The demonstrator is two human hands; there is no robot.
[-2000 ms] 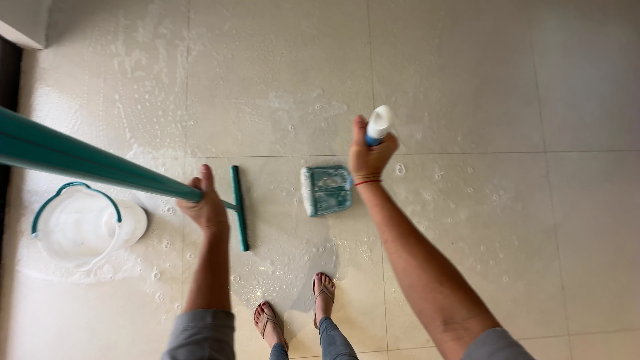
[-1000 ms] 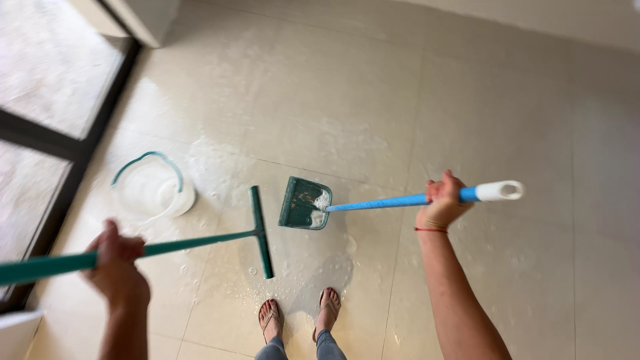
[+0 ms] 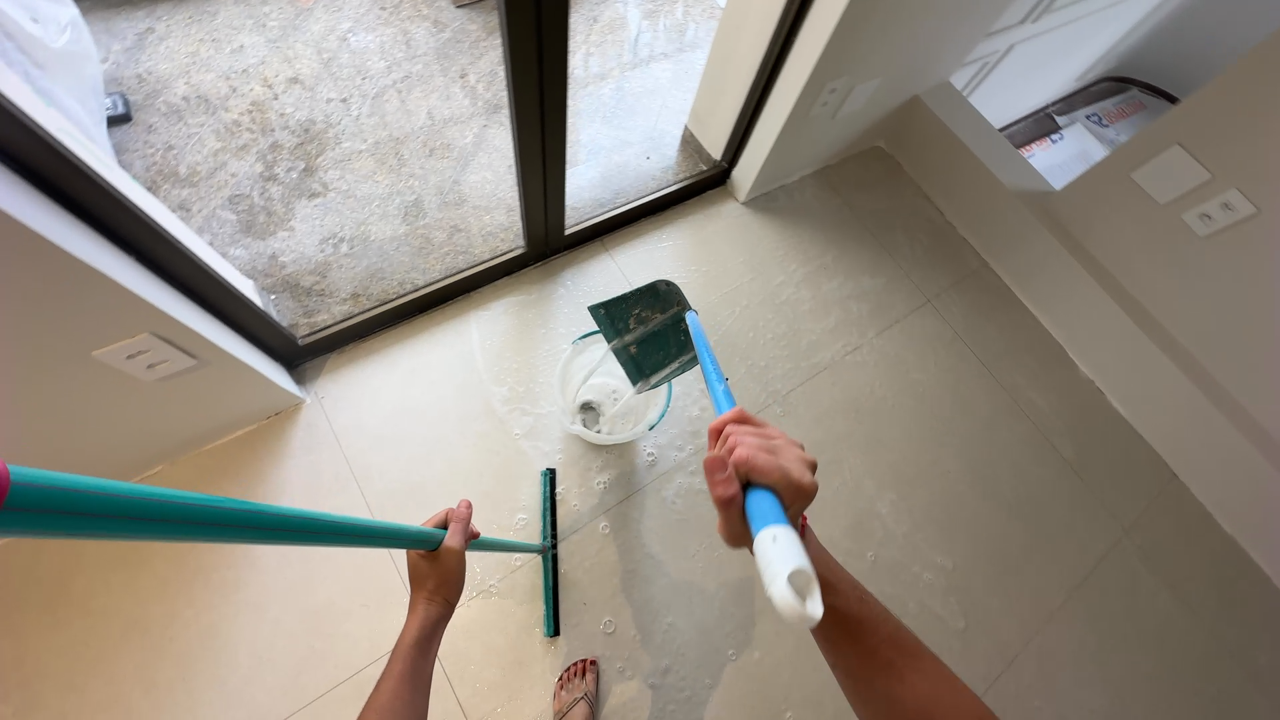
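My left hand [image 3: 440, 560] is closed around the green pole of a floor squeegee [image 3: 550, 555], whose blade rests on the wet tiles at lower centre. With my right hand [image 3: 762, 475] I grip the blue handle of a dustpan near its white end. The green pan of the dustpan [image 3: 648, 335] is tilted over the white plastic bucket [image 3: 610, 437], and water runs from its lower edge into the bucket. Foamy water shows inside the bucket, partly hidden by the pan.
Soapy water and bubbles lie on the floor tiles [image 3: 850, 450]. Beyond the bucket stands a dark-framed glass door [image 3: 545, 130] with rough concrete outside. A wall with a socket [image 3: 145, 357] is at left; a low ledge [image 3: 1050, 330] runs along the right. My sandalled foot [image 3: 577, 690] is below.
The dustpan was down at the floor beside the squeegee; now it is raised and tipped over the bucket, pouring. The view has swung towards the glass door.
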